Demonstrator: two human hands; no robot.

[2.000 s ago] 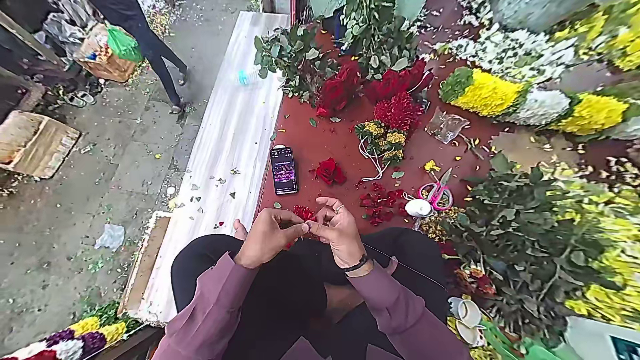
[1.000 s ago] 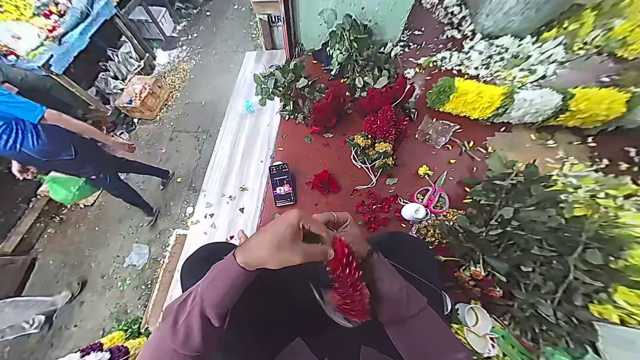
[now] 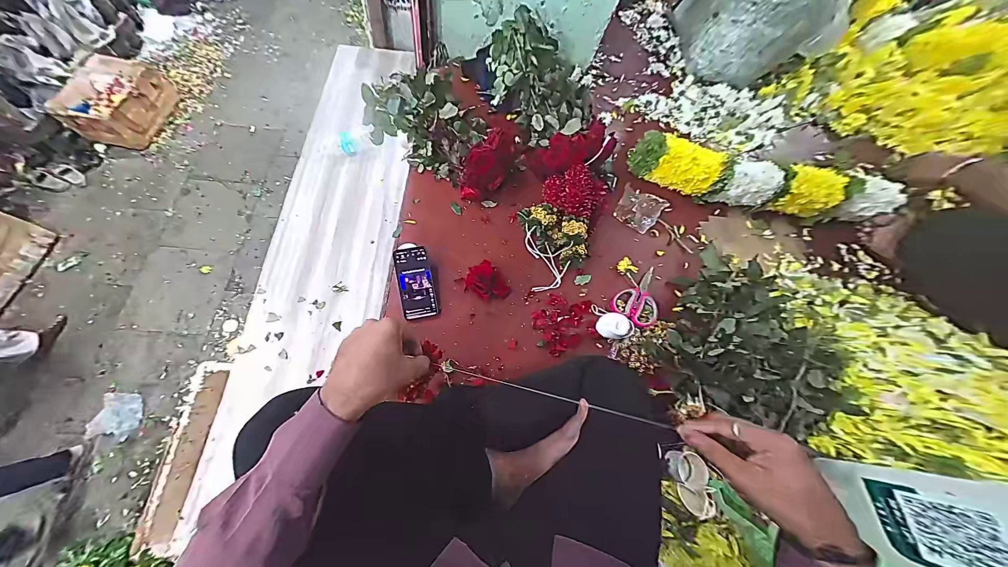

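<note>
My left hand (image 3: pixel 376 368), at the lower centre-left, pinches one end of a taut thin thread (image 3: pixel 551 394) beside a red flower garland piece (image 3: pixel 425 374). Out to the lower right, my right hand (image 3: pixel 756 465) grips the thread's other stretch between thumb and fingers. The thread crosses above my dark-trousered lap. Ahead lie a smartphone (image 3: pixel 416 283) with a lit screen, a red rose (image 3: pixel 485 280), loose red petals (image 3: pixel 563 324), pink-handled scissors (image 3: pixel 635 305) and a white thread spool (image 3: pixel 613 325). Farther off is a red and yellow flower bunch (image 3: pixel 573 197) tied with white string.
Leafy rose bunches (image 3: pixel 492 161) lie at the back. A yellow and white garland (image 3: pixel 756 183) is at the right, with green foliage (image 3: pixel 740 339) and yellow petals (image 3: pixel 906 378) nearer. Cups (image 3: pixel 693 482) sit by my right hand. A white ledge (image 3: pixel 323 213) borders the walkway, where another person's foot shows.
My hands were together over my lap and are now wide apart, the thread stretched between them. The red flower piece held upright a second ago is no longer raised there. The passer-by in blue has left view.
</note>
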